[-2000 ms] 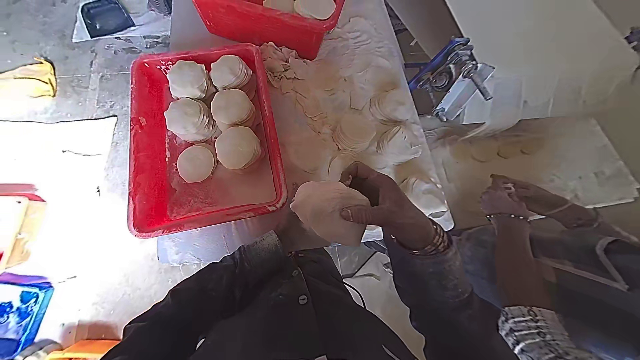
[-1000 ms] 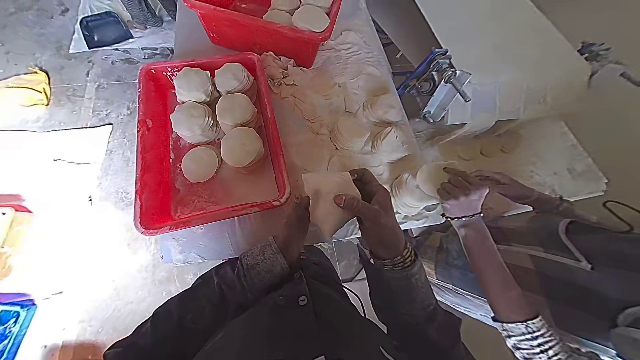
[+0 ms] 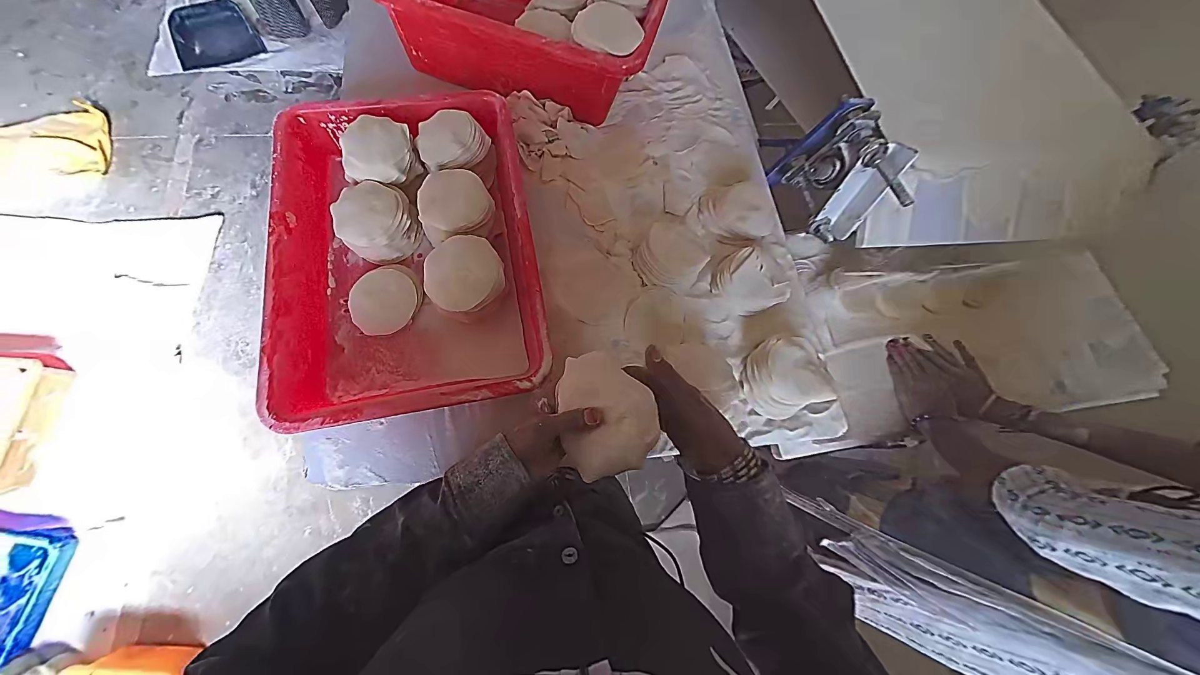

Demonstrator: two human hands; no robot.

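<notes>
Near my chest, my left hand (image 3: 551,439) grips a stack of thin round dough sheets (image 3: 607,412), thumb on its face. My right hand (image 3: 689,412) is at the stack's right edge, fingers extended along it; whether it bears any weight I cannot tell. Just beyond, to the left, a red plastic tray (image 3: 403,405) holds several stacks of dough rounds (image 3: 464,273) in two columns. More floured dough rounds (image 3: 787,377) lie in overlapping piles on the table (image 3: 586,309) to the right of my hands.
A second red tub (image 3: 506,70) with dough rounds stands at the table's far end. Dough scraps (image 3: 539,127) lie beside it. At right, a co-worker's hands (image 3: 937,380) rest at a floured board (image 3: 1059,328), near a metal clamp-like part (image 3: 862,178) with blue pieces.
The dough stack in my hands now shows its broad face, where one second ago it looked narrower. My right fingers have straightened. The co-worker's hands have moved right, away from the dough piles.
</notes>
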